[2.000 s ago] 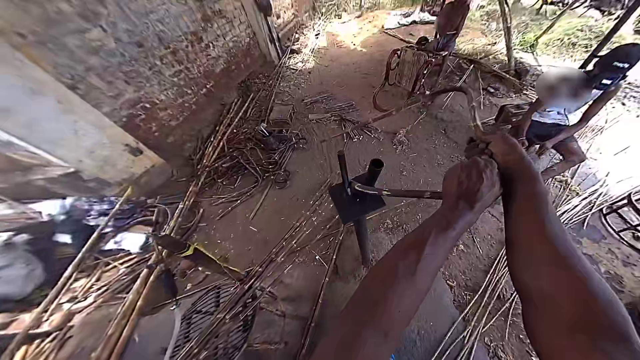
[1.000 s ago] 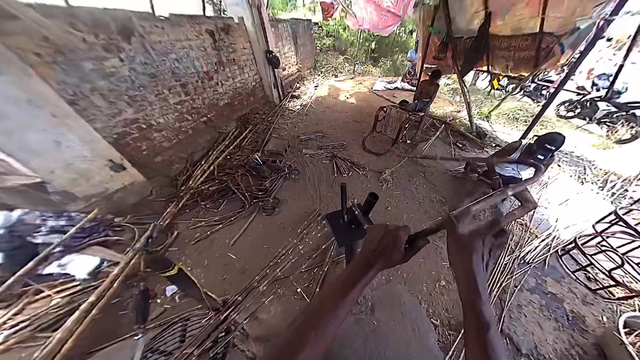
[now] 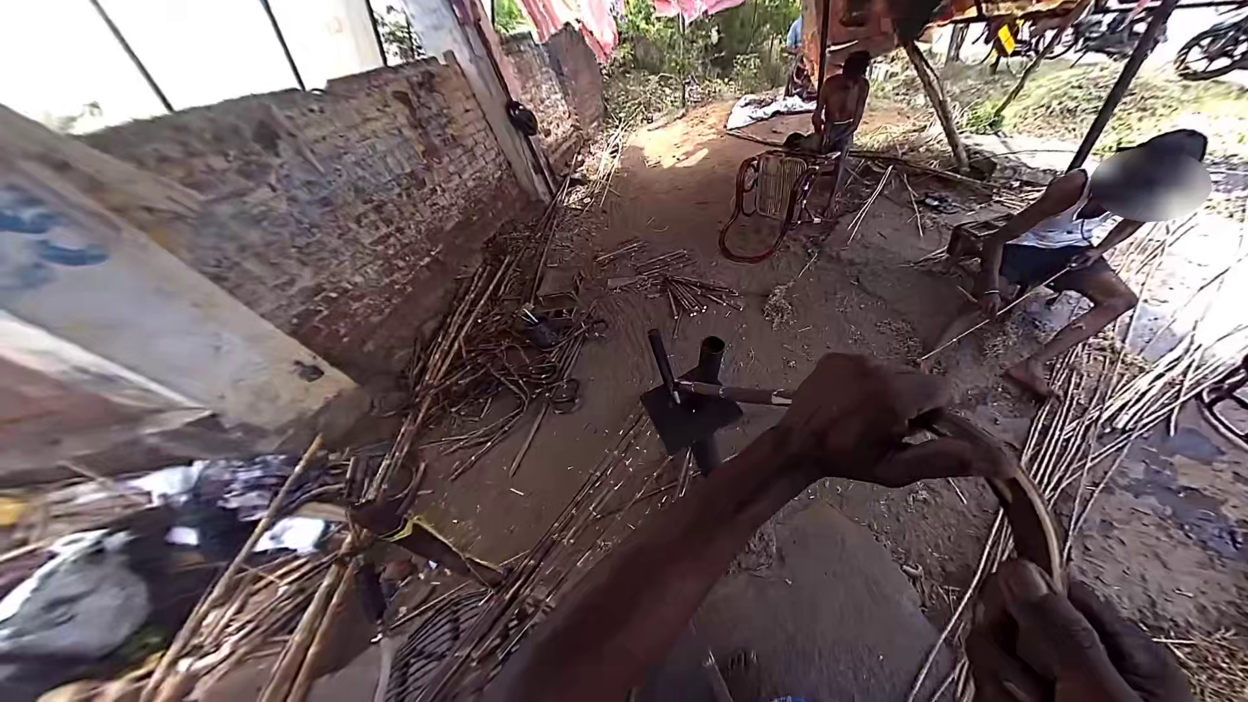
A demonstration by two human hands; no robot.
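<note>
A curved cane rod [image 3: 1035, 517] runs between my hands. My left hand [image 3: 868, 424] is closed around it beyond the metal stand, and my right hand [image 3: 1068, 629] grips its lower part at the bottom right. The rod's far end lies between the upright pins of a dark metal bending stand [image 3: 692, 419], which has a square plate, a thin pin and a wider open tube. The rod bends downward between my two hands.
Cane bundles [image 3: 468, 361] lie along the brick wall [image 3: 331, 195]. A seated person [image 3: 1063, 244] holds a thin cane at the right, near long pale canes [image 3: 1082, 429]. Farther back, another person [image 3: 840, 102] is beside a cane chair frame [image 3: 770, 195].
My right hand has moved down to the lower right, and my hands are farther apart on the rod. The rod's end is now between the stand's pins. The view has shifted.
</note>
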